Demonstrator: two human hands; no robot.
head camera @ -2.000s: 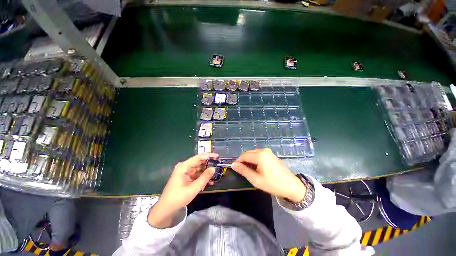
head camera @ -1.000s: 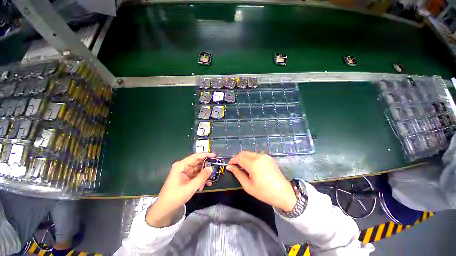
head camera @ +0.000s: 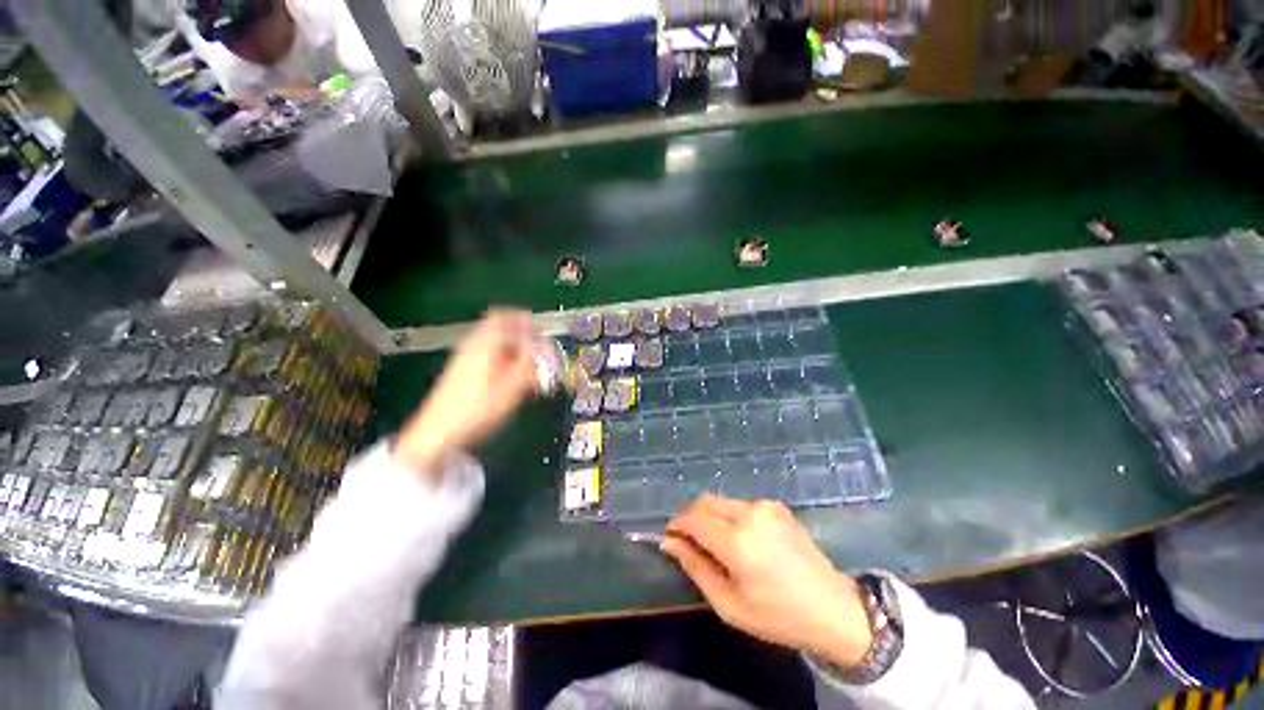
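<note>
My left hand (head camera: 485, 382) is raised at the tray's upper left corner, near the metal rail. It is blurred. A small pale, shiny unit (head camera: 550, 364) shows at its fingertips, too blurred to make out in detail. My right hand (head camera: 749, 566) is below the tray's front edge and pinches a thin pale tool (head camera: 641, 537), its tip pointing left. The clear tray (head camera: 742, 451) lies flat in front of me. Grey batteries (head camera: 585, 443) with yellow edges sit in its left pockets, more in the back row; one in the second row is white-faced (head camera: 621, 355).
Beyond the rail (head camera: 915, 283), spaced dark units (head camera: 751, 253) lie on the green belt (head camera: 832, 180). Stacked filled trays (head camera: 153, 444) stand at left, another clear tray stack (head camera: 1178, 361) at right. A slanted metal post (head camera: 208, 180) rises at left. A person (head camera: 284, 49) is beyond it.
My left hand has left the tool and moved up and forward toward the rail. My right hand stays low with the thin tool. The view has tilted up, showing more beyond the belt.
</note>
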